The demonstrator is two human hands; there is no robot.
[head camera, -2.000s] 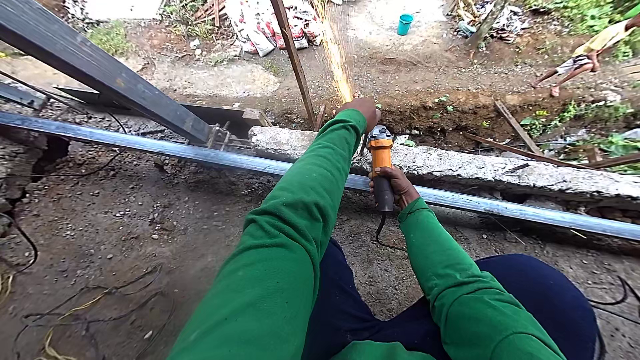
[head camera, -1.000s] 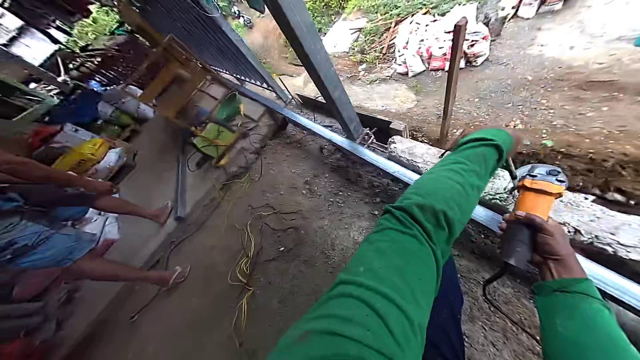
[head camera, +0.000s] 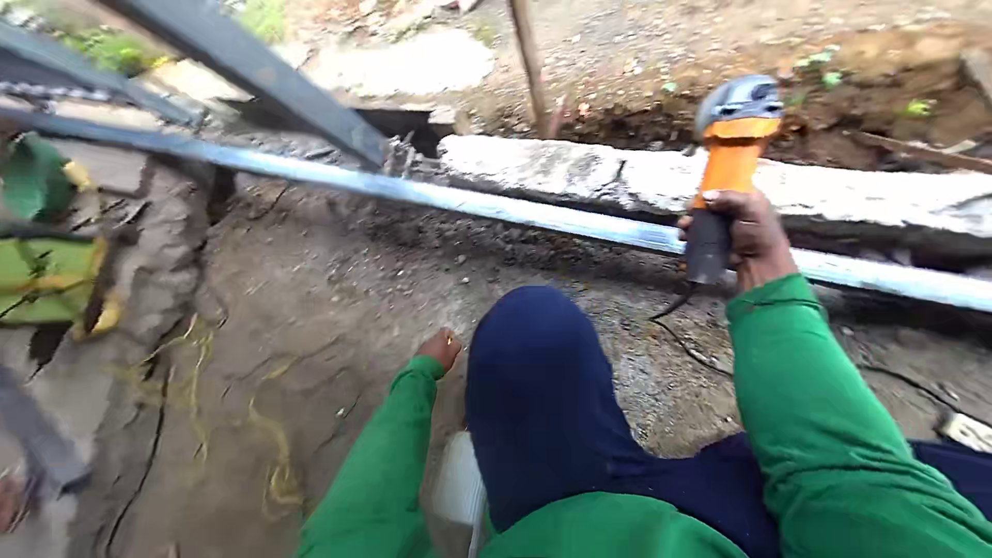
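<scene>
My right hand (head camera: pixel 750 232) grips the dark rear handle of an orange angle grinder (head camera: pixel 731 164), its grey head pointing up and away from me. The grinder is over the long galvanized metal bar (head camera: pixel 496 208), which runs across the view in front of a rough concrete ledge (head camera: pixel 542 167). A black cord (head camera: pixel 686 345) trails from the grinder's lower end. My left hand (head camera: pixel 440 347) is low beside my knee, its fingers curled; whether it holds anything cannot be told.
A slanted steel beam (head camera: pixel 256 74) comes down to the ledge at upper left. A wooden post (head camera: pixel 528 66) stands beyond it. Yellowish cords (head camera: pixel 275 449) and dark cable lie on the ground at left, near a green and yellow object (head camera: pixel 46 279). A pale object (head camera: pixel 459 480) is beside my leg.
My left hand has come away from the grinder's head and down beside my knee. The sparks seen two seconds ago are gone. My right hand still has the grinder.
</scene>
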